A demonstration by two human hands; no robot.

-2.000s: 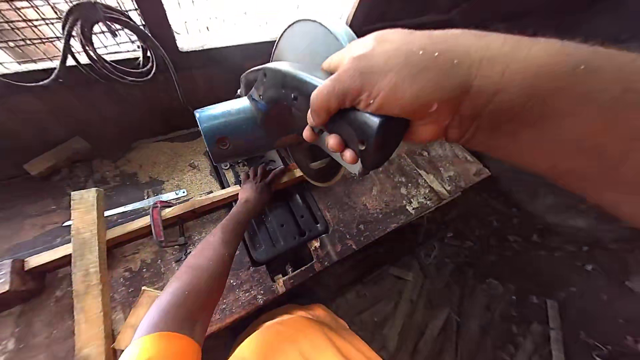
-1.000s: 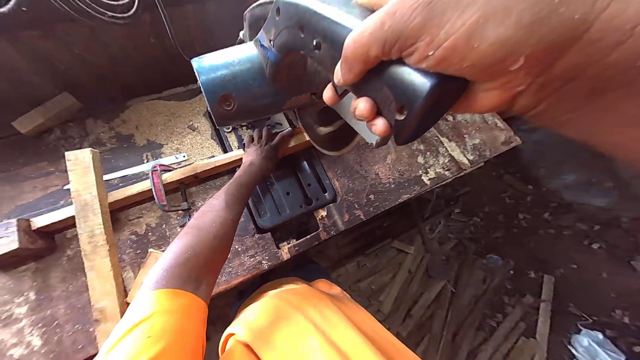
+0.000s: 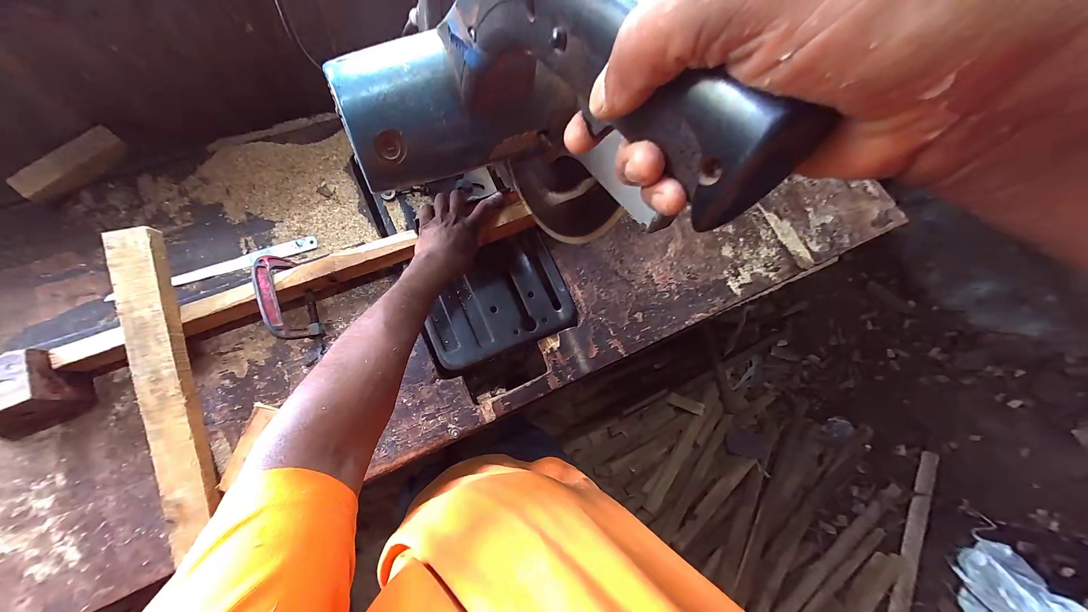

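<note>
My right hand (image 3: pixel 731 93) grips the black handle of a miter or cut-off saw (image 3: pixel 408 110), whose blue motor housing hangs over the bench. My left hand (image 3: pixel 450 229) lies spread on a long wooden strip (image 3: pixel 357 259), pressing it against the saw. Beneath the strip is the saw's black metal base (image 3: pixel 501 310), set into the bench. A red C-clamp (image 3: pixel 270 297) sits around the strip, left of my left hand. The lower blade area is partly hidden by the guard (image 3: pixel 565 200).
On the wooden bench (image 3: pixel 654 297) lie a wood block (image 3: pixel 68 161), sawdust (image 3: pixel 280 187), a metal rule or strip (image 3: pixel 242 262) and an upright-lying board (image 3: pixel 157 374). A darker block (image 3: pixel 38 395) touches the strip's left end. Wood offcuts (image 3: pixel 765 501) and a plastic bag (image 3: pixel 1003 574) litter the floor.
My right hand and the saw handle appear closer and larger in the view than before. My left hand stays on the strip. The view has shifted somewhat.
</note>
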